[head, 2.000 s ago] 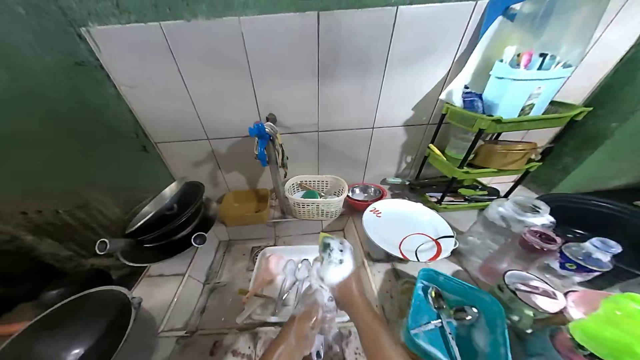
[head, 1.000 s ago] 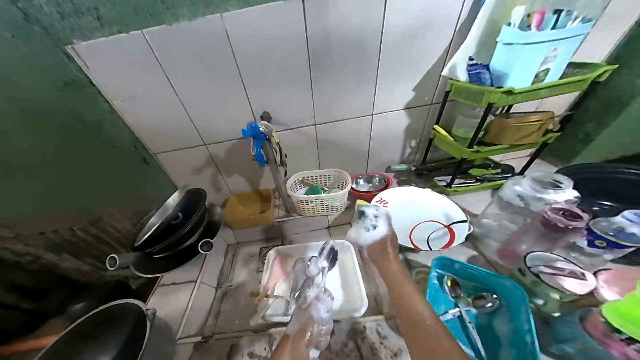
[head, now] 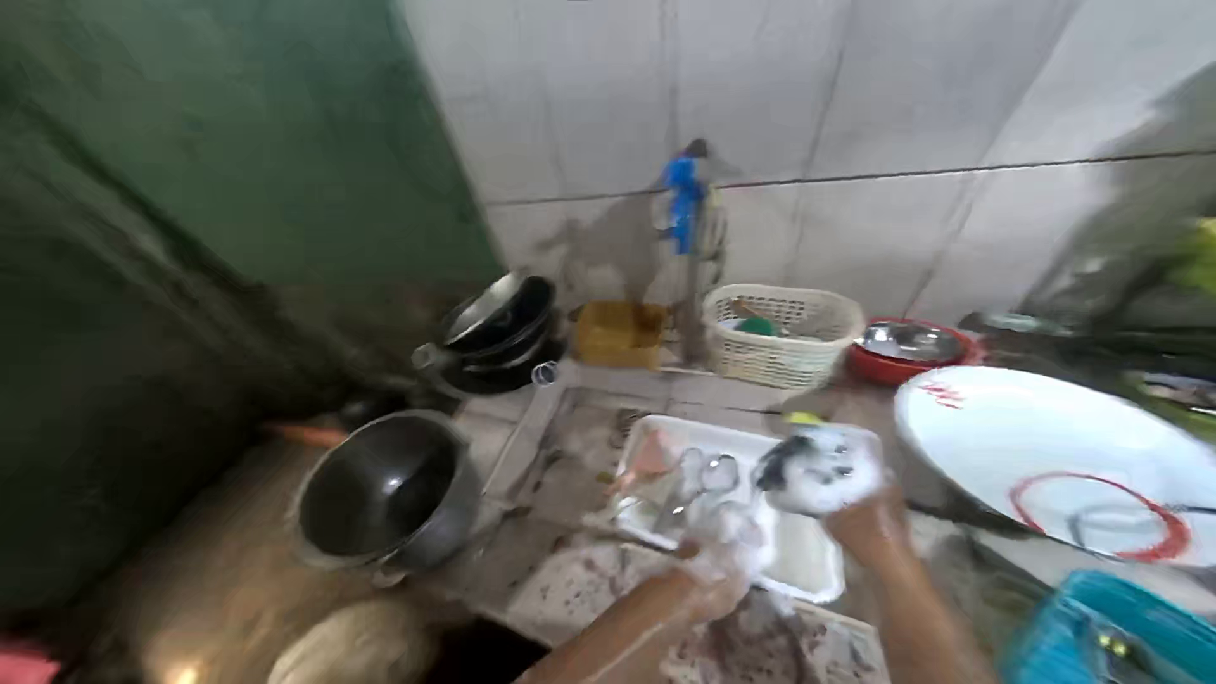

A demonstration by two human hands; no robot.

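Observation:
Both hands are covered in white suds over a white rectangular tray (head: pixel 807 570) in the tiled sink. My right hand (head: pixel 850 484) is closed around a foamy sponge (head: pixel 806 418), whose yellow-green edge shows above the suds. Low over the tray's front is my left hand (head: pixel 727 556), blurred and foamy; spoons (head: pixel 719 473) lie at its fingertips, and whether it grips one is unclear. A pinkish-orange item (head: pixel 651 456) lies in the tray's left part.
Around the sink stand a dark pot (head: pixel 389 494), stacked pans (head: pixel 499 332), a yellow container (head: pixel 619 334), a cream basket (head: pixel 784 337), a red bowl (head: pixel 888 369), a white basin (head: pixel 1026 427) and a teal container (head: pixel 1140 608). A tap with blue wrapping (head: pixel 684 199) rises behind.
One second ago my left hand held up a spoon; now it is down at the tray. My right hand with the sponge has come down beside the tray. The view has swung left.

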